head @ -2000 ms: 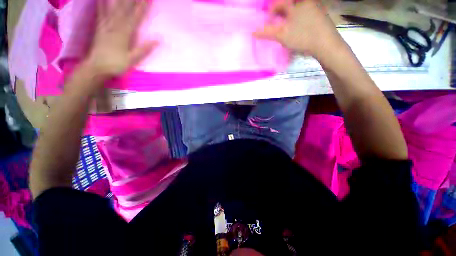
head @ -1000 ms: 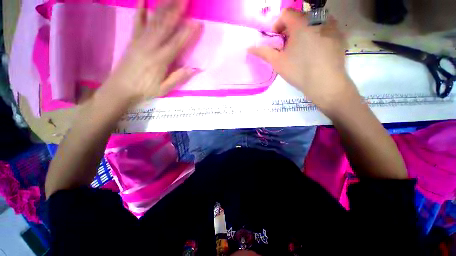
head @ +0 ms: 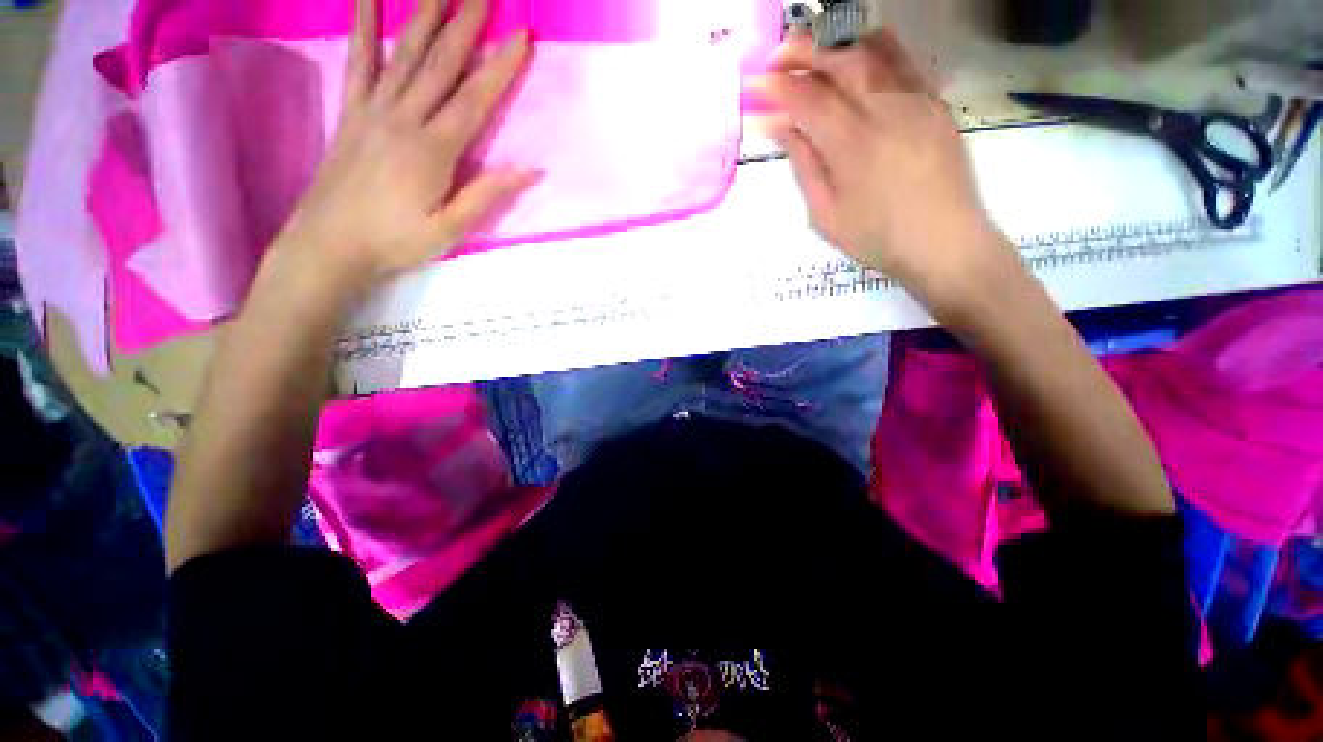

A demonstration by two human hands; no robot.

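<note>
The light-pink piece (head: pixel 617 138) lies on the hot-pink panel (head: pixel 580 18), whose bright edge shows along its curved lower right corner. My left hand (head: pixel 399 174) lies flat on the light-pink piece with its fingers spread. My right hand (head: pixel 885 160) is at the right edge of the cloth, fingertips by a small pink bit near the edge; whether it pinches it is too blurred to tell. A ridged metal knob (head: pixel 840 22) is just above my right hand. Glare hides the cloth near the needle area.
Black tailor's shears (head: pixel 1197 134) lie at the right of the white table (head: pixel 580 326), with a small metal tool (head: pixel 1294 142) beside them. Printed ruler marks run along the front edge. A pale-pink strip (head: pixel 66 189) hangs at far left. Pink bundles (head: pixel 414 486) lie below the table.
The cloth has moved slightly left and up since a second ago. My left hand has moved left and now lies flat. My right hand's fingertips have shifted from over the cloth to its right edge.
</note>
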